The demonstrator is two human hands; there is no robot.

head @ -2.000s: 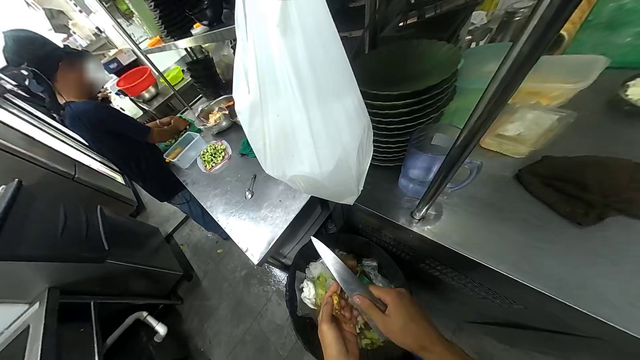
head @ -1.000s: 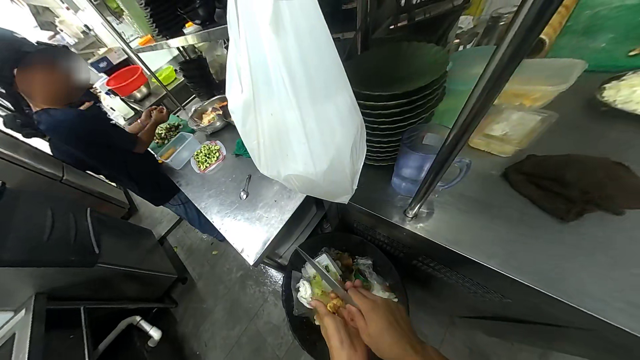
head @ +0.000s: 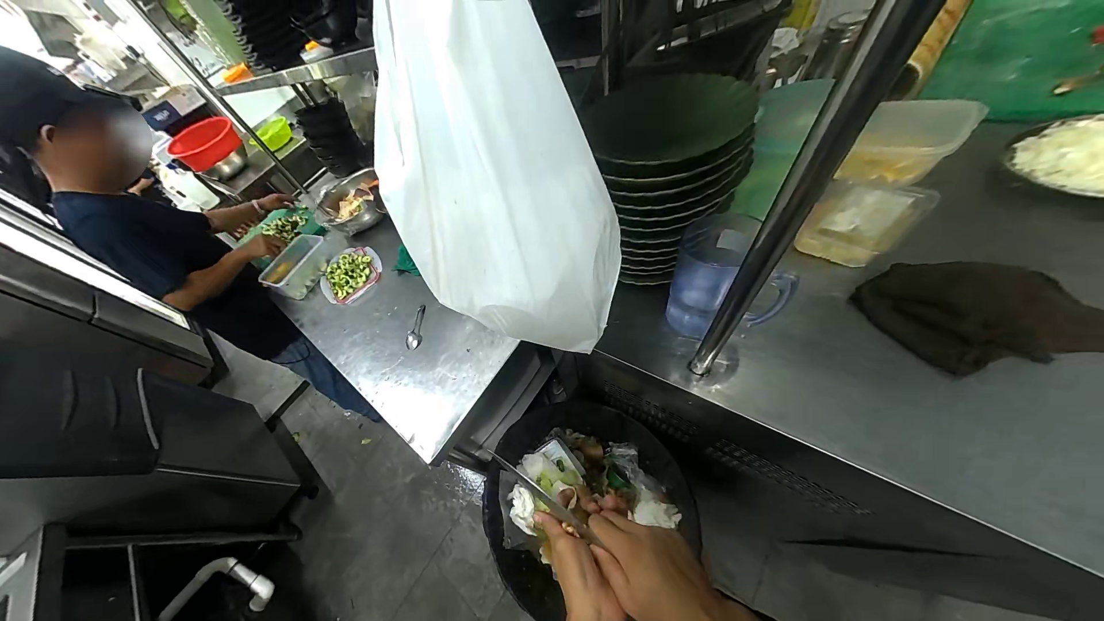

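Observation:
A kitchen knife (head: 545,498) is in my right hand (head: 647,552), its blade pointing up and left over a round black bin (head: 686,483). My left hand (head: 576,565) is against the right one, fingers curled near the blade; a small brownish piece shows at its fingertips, too small to name. Beneath both hands the bin holds food scraps, crumpled white paper (head: 523,509) and clear plastic.
A white plastic bag (head: 500,172) hangs ahead. Beside it are stacked dark plates (head: 673,129), a plastic jug (head: 703,276) and a metal post (head: 776,207). A dark cloth (head: 966,315) lies on the right counter. At left a person (head: 164,241) works at a steel table (head: 423,379).
The knife and my hands have shifted slightly over the bin, and the two hands are now closer together than two seconds ago. The other person's hands have lowered to the green board.

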